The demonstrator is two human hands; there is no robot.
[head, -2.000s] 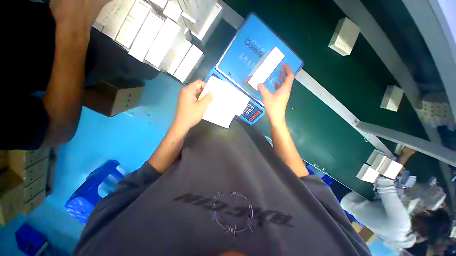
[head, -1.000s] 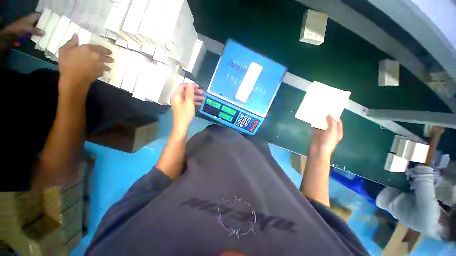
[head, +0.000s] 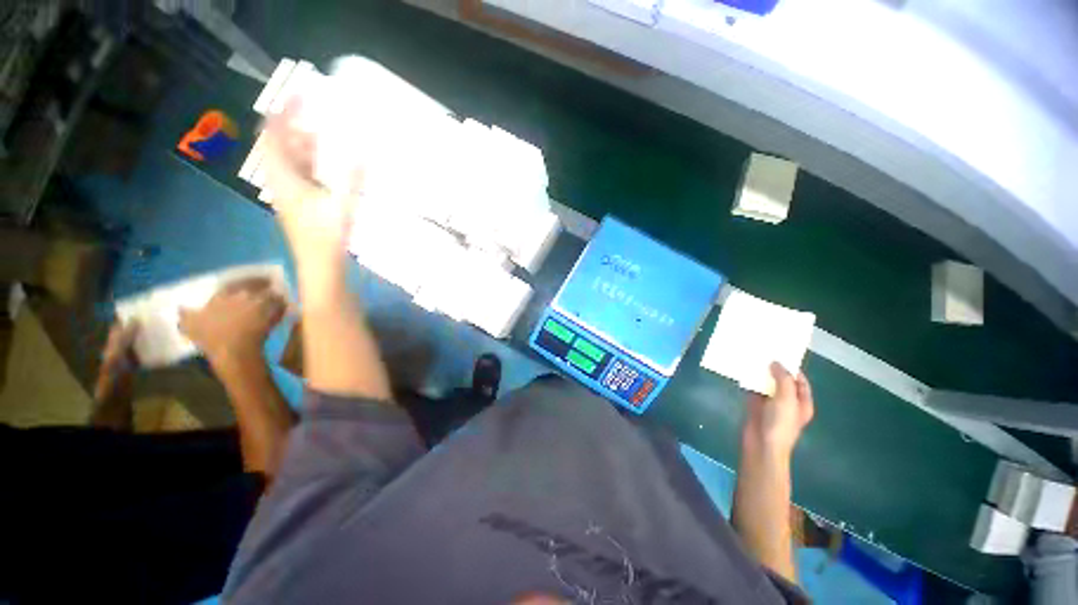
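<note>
The blue digital scale (head: pixel 638 301) has a bare platform, with its green displays on the edge nearest me. My right hand (head: pixel 780 402) pinches the lower edge of a white label sheet (head: pixel 759 339), to the right of the scale over the green bench. My left hand (head: pixel 305 177) reaches to the far left part of the stacked white boxes (head: pixel 408 177). It is blurred against the bright boxes, and whether it holds a box cannot be seen.
An orange-and-blue object, perhaps a tape dispenser (head: pixel 209 137), lies beyond the rows. Another person's hands hold a white block (head: pixel 195 310) at the left. Loose white boxes (head: pixel 766 188) (head: pixel 958 292) stand on the green bench (head: pixel 863 242), with a small group (head: pixel 1019 508) far right.
The small white carton is gone from the scale. My left hand has moved from beside the scale to the far left of the stacks. The other person's hands now hold a white block away from the rows.
</note>
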